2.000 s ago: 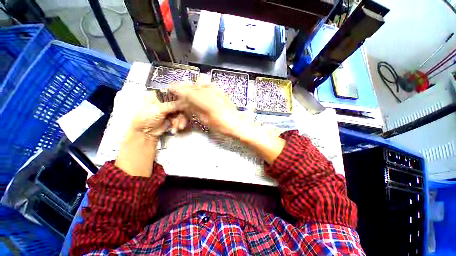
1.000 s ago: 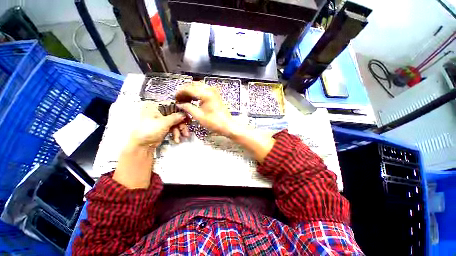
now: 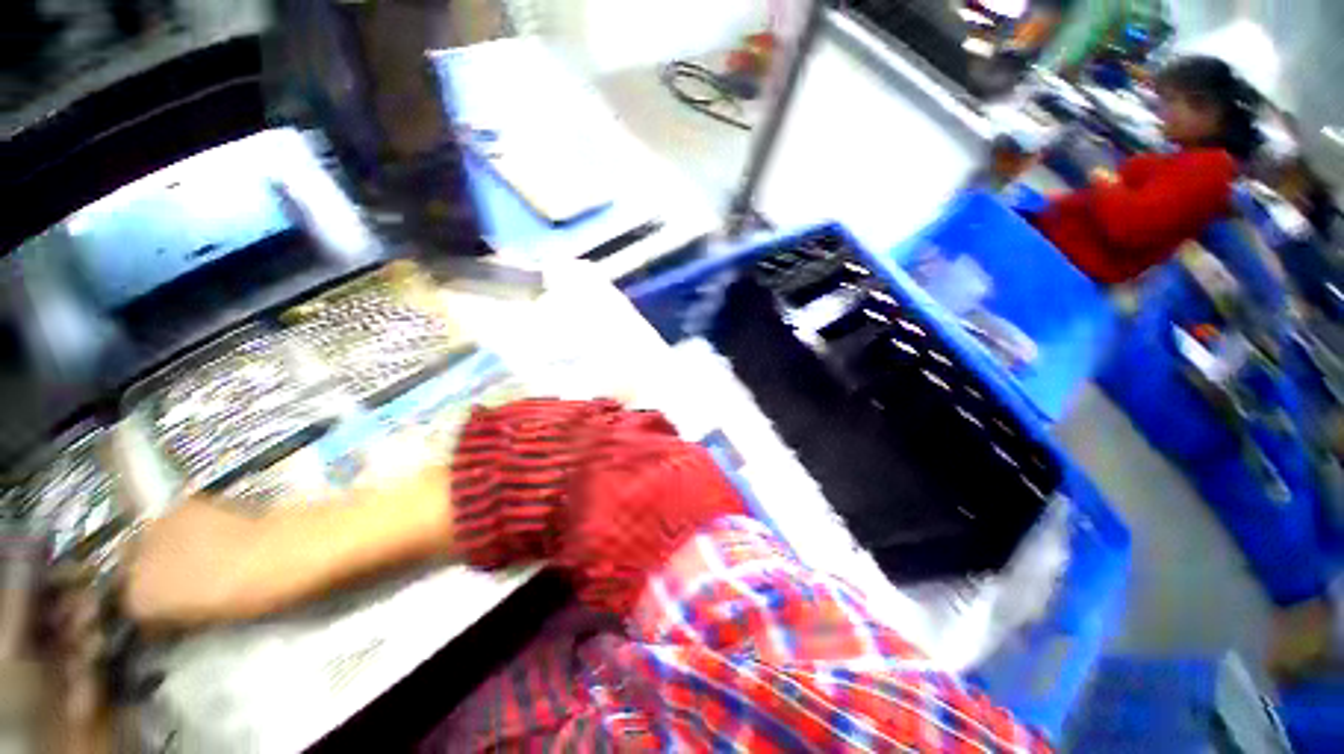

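Observation:
The frame is blurred by motion. My right hand [image 3: 184, 567] is over the left part of the paper-covered bench [image 3: 280, 685], near the fastener trays. Its fingers are smeared, so I cannot tell what it holds. A brownish blurred shape at the left edge may be my left hand, but this is unclear. A fastener tray with a yellowish edge [image 3: 369, 332] and another fastener tray [image 3: 236, 413] hold many tiny pieces. The press fixture with a pale blue-grey top [image 3: 184, 221] is behind them.
A blue crate [image 3: 1098, 575] right of the bench holds black housings [image 3: 870, 427] in rows, with whitish sheets at its edges. A flat object lies on a pale blue surface [image 3: 516, 125] behind. A person in red [image 3: 1142, 214] is among blue crates at the upper right.
The view has swung to the right and blurred, so the bench and trays now sit at the left. The right crate and a person have come into view. My left hand is no longer clearly visible.

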